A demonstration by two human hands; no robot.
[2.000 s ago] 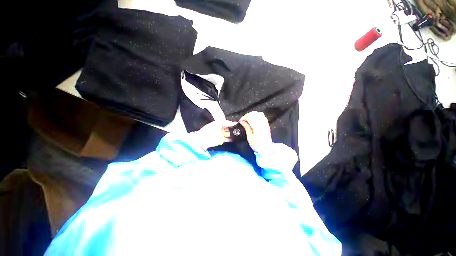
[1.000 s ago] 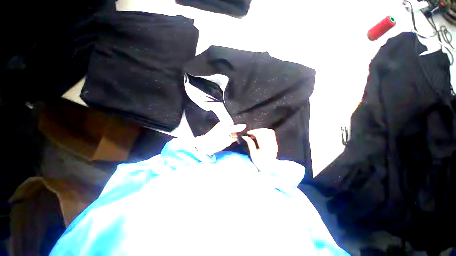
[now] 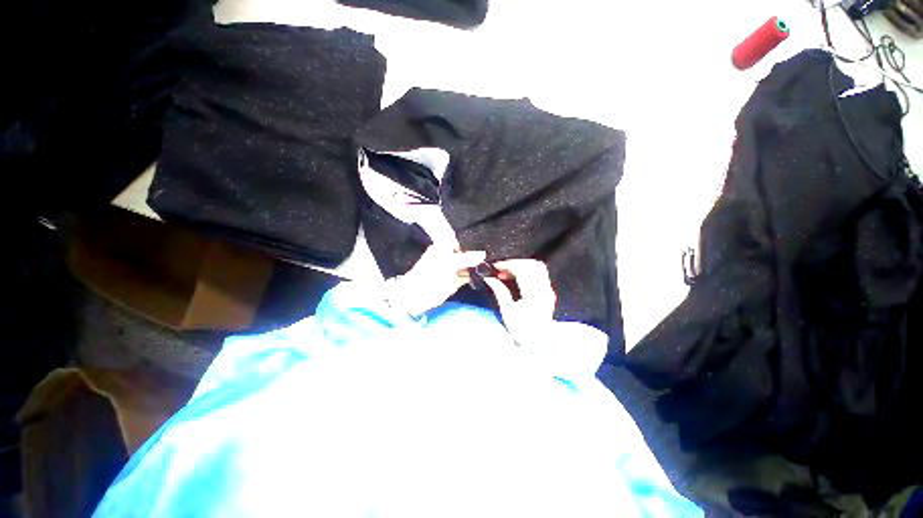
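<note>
Black trousers [image 3: 536,182] with lint specks lie on the white table in front of me. Their pale waistband lining [image 3: 400,205] shows along the open waist, left of centre. My left hand [image 3: 430,280] and my right hand [image 3: 526,286] meet at the near edge of the trousers. A small dark round button [image 3: 483,270] shows between the fingertips of both hands, which pinch it and the cloth round it. The exact finger hold is overexposed and partly hidden.
Folded black trousers [image 3: 268,142] lie to the left, another folded piece [image 3: 430,8] at the far edge. A black garment heap [image 3: 810,253] is on the right. A red thread spool [image 3: 760,44] and tangled cords [image 3: 891,61] lie at upper right. Brown cartons [image 3: 218,288] stand at lower left.
Two seconds ago a dark piece with the button faced up between my hands; my fingertips have since closed in around it. The view has shifted slightly.
</note>
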